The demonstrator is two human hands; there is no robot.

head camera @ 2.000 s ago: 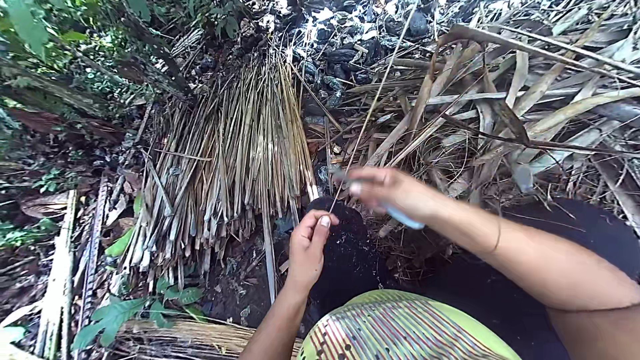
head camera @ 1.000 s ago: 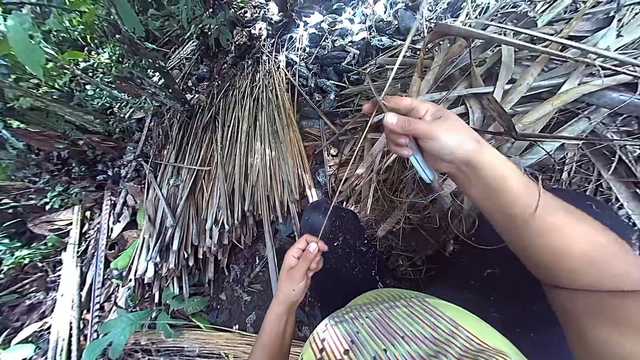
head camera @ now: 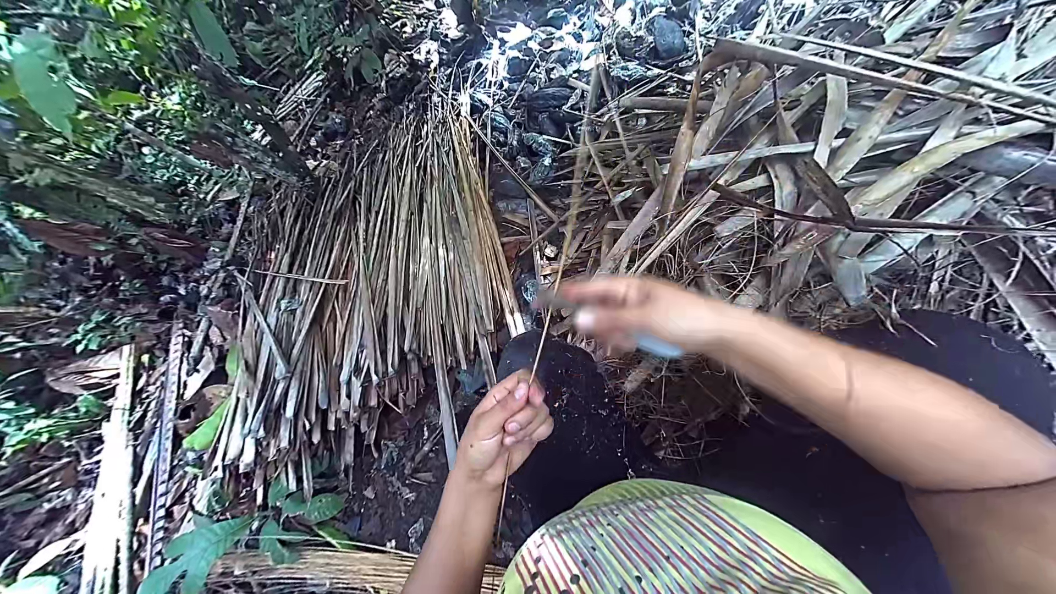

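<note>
Pinched between the fingers of my left hand (head camera: 505, 425) is a long thin plant stem (head camera: 569, 239), which runs up and away from me, its lower end hanging below the hand. My right hand (head camera: 631, 313) is blurred and grips a tool with a pale blue handle (head camera: 658, 345), probably a knife; its dark blade lies beside the stem. Whether the right fingers touch the stem, I cannot tell. Beyond my left hand, a fanned bundle of dry stalks (head camera: 396, 247) lies on the ground.
Dry palm-like leaves (head camera: 825, 181) are heaped at the right. Green plants (head camera: 49, 82) grow at the left. A bundle of thin stripped strands (head camera: 322, 569) lies at the bottom, near a broad green leaf (head camera: 206, 549). My dark-clothed knee (head camera: 569, 412) is beside my left hand.
Since one second ago, my right hand has moved down and left along the stem, closer to my left hand. My left hand keeps its hold on the stem.
</note>
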